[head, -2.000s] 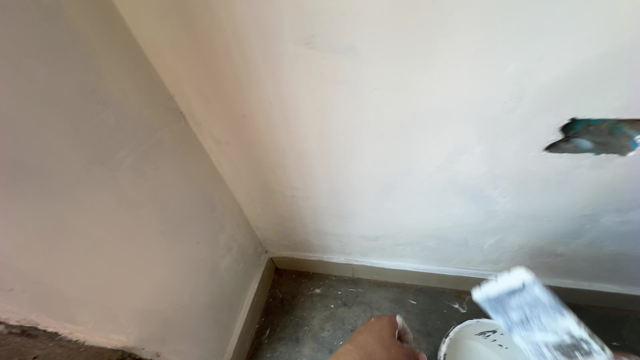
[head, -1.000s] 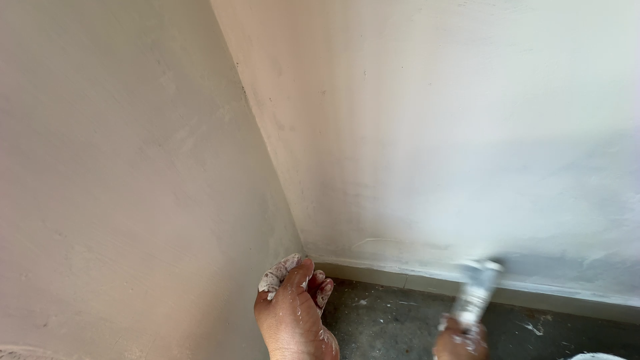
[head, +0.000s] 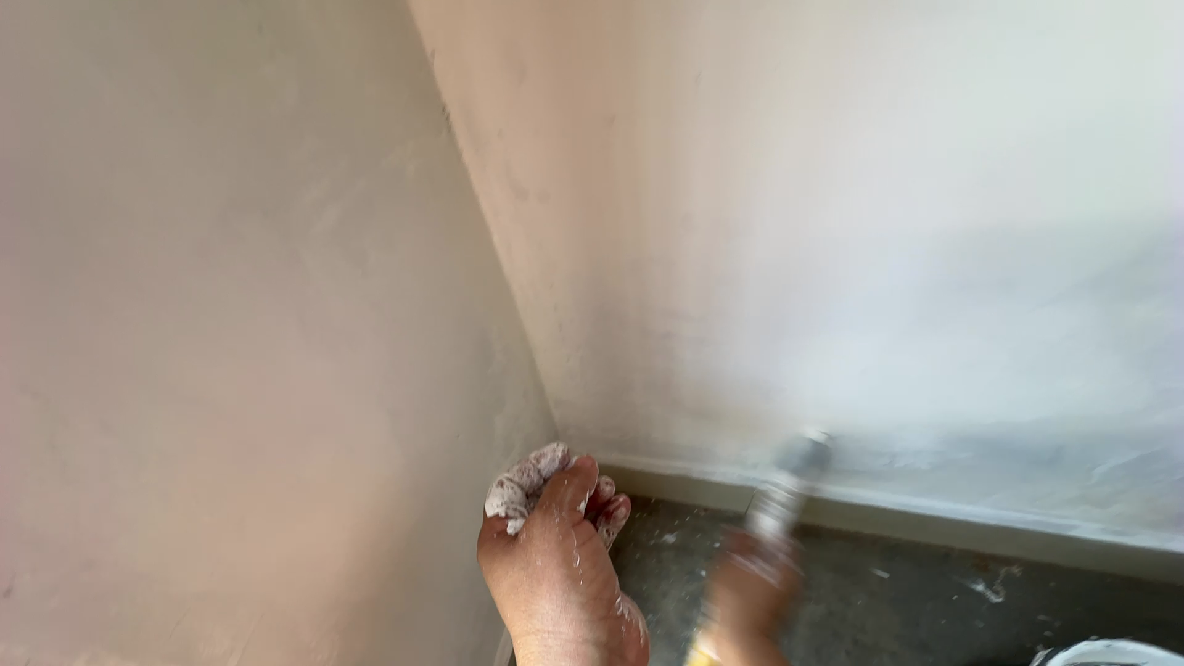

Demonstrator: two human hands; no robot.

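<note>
My right hand (head: 754, 583), blurred by motion, grips a paintbrush (head: 782, 504) smeared with white paint. The brush's tip meets the lower part of the white wall (head: 879, 277), just above the skirting. A yellow patch at the lower end of the handle shows beneath the hand. My left hand (head: 564, 564) is raised near the wall corner with its fingers curled in. White paint coats its index finger and spots the thumb and wrist. Whether anything lies inside the curled fingers cannot be seen.
A white bucket's rim (head: 1115, 652) shows at the bottom right on the dark floor (head: 888, 592), which has white splashes. A beige skirting (head: 925, 521) runs along the wall's foot. The left wall (head: 231, 324) meets the white wall at a slanting corner.
Since the oldest frame, the brush has gone from above the bucket to the wall's lower edge. My left hand has come further into view. The view has shifted, and the wall hole is out of frame.
</note>
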